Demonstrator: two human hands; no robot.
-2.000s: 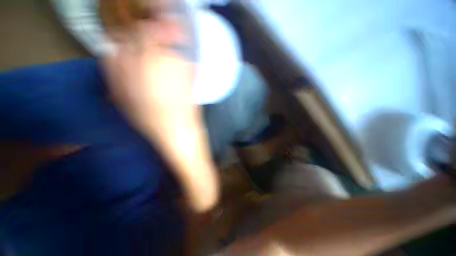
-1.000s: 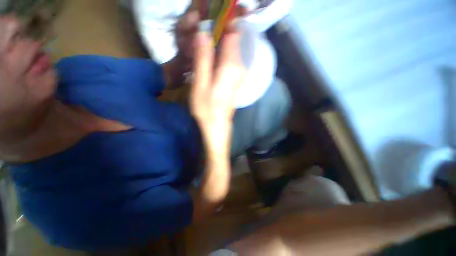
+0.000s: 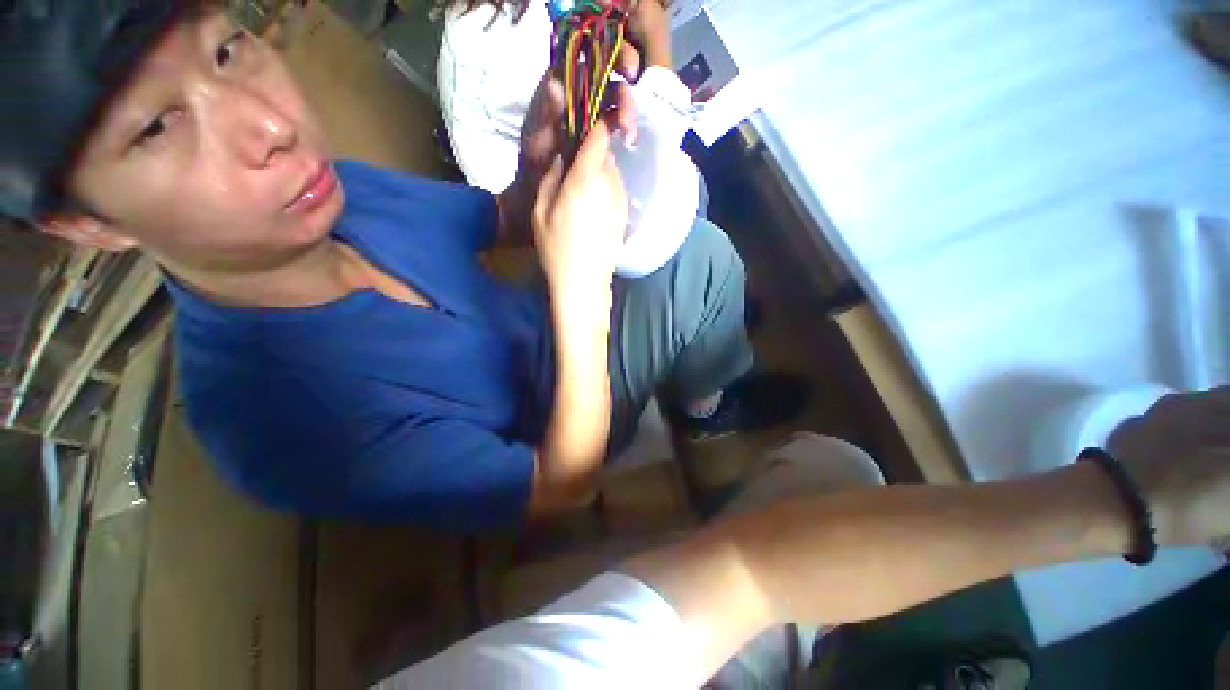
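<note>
My left hand [image 3: 1180, 465], with a dark beaded bracelet on the wrist, is at the right edge, partly cut off. Its fingers are not clearly visible. A white curved object [image 3: 1109, 415] shows just behind the hand over the white-covered table [image 3: 931, 175]; I cannot tell whether the hand grips it. My bare forearm and white sleeve cross the lower part of the view. My right hand is out of view.
A seated person in blue [image 3: 364, 364] holds a red, yellow and black cable bundle [image 3: 587, 68] above a white round lid [image 3: 661, 202]. Another person in white [image 3: 479, 101] sits beyond. Brown cardboard [image 3: 202, 566] lies lower left.
The view has sharpened and turned left, so more of the neighbour's face shows. The neighbour's hands and cable bundle are now clear. My arm still reaches right, near the white object.
</note>
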